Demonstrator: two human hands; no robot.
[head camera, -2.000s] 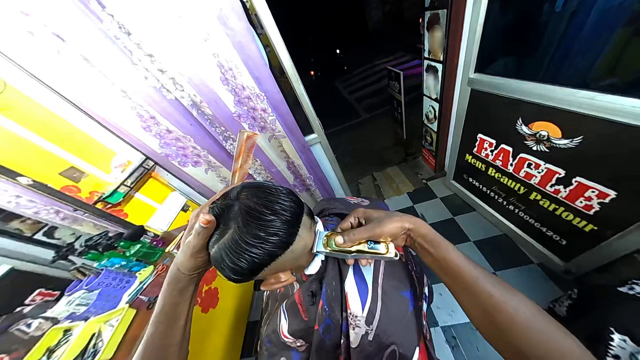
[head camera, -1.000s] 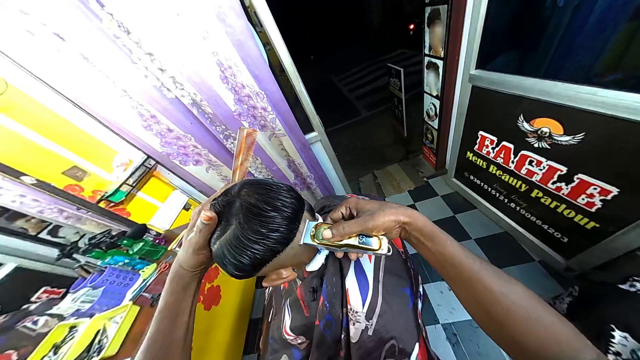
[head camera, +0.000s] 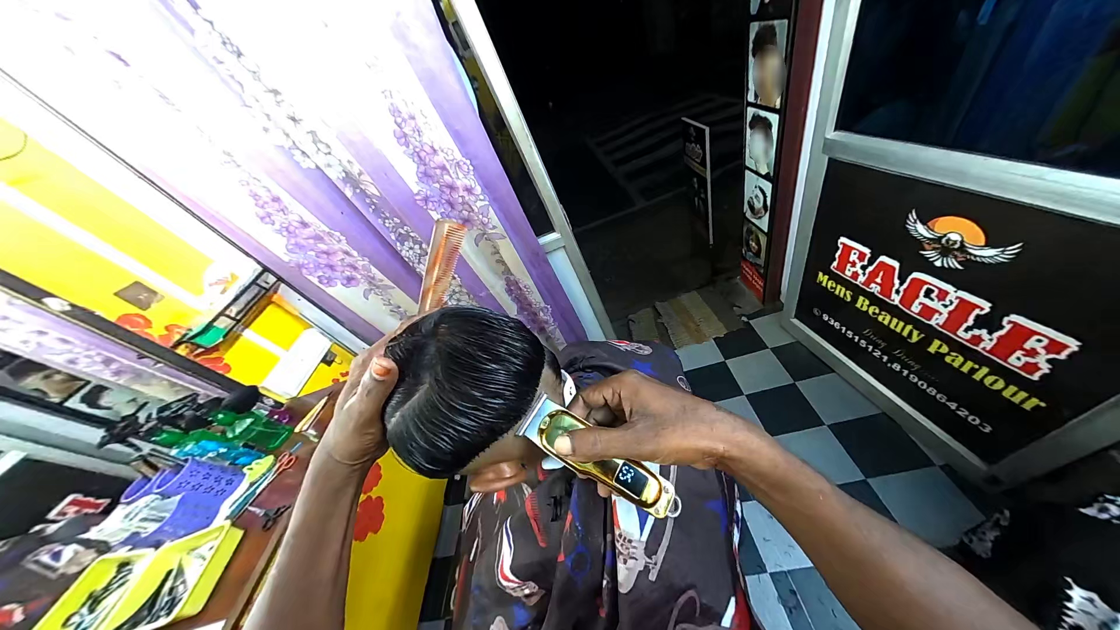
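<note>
A seated person's head with wet, combed black hair (head camera: 468, 381) is at the centre, above a dark patterned barber's cape (head camera: 577, 560). My left hand (head camera: 363, 402) rests against the side of the head, and an orange-brown comb (head camera: 442, 262) sticks up from behind it, its lower end hidden. My right hand (head camera: 647, 420) holds a gold cordless hair clipper (head camera: 604, 464) with a small lit display, thumb on top. The clipper's blade touches the hair edge by the nape and ear. A white strip shows at the neck.
On the left, a wooden counter (head camera: 297, 420) bears yellow trays (head camera: 188, 560), a purple basket (head camera: 197, 490), scissors (head camera: 284, 464) and green bottles (head camera: 254, 429). Behind hangs a purple floral curtain (head camera: 350, 175). To the right are a doorway, checkered floor (head camera: 814, 411) and a black sign panel (head camera: 945, 306) bearing writing.
The clipper in my right hand has turned, its rear end now pointing more downward, with the blade against the hair edge. My left hand stays on the head.
</note>
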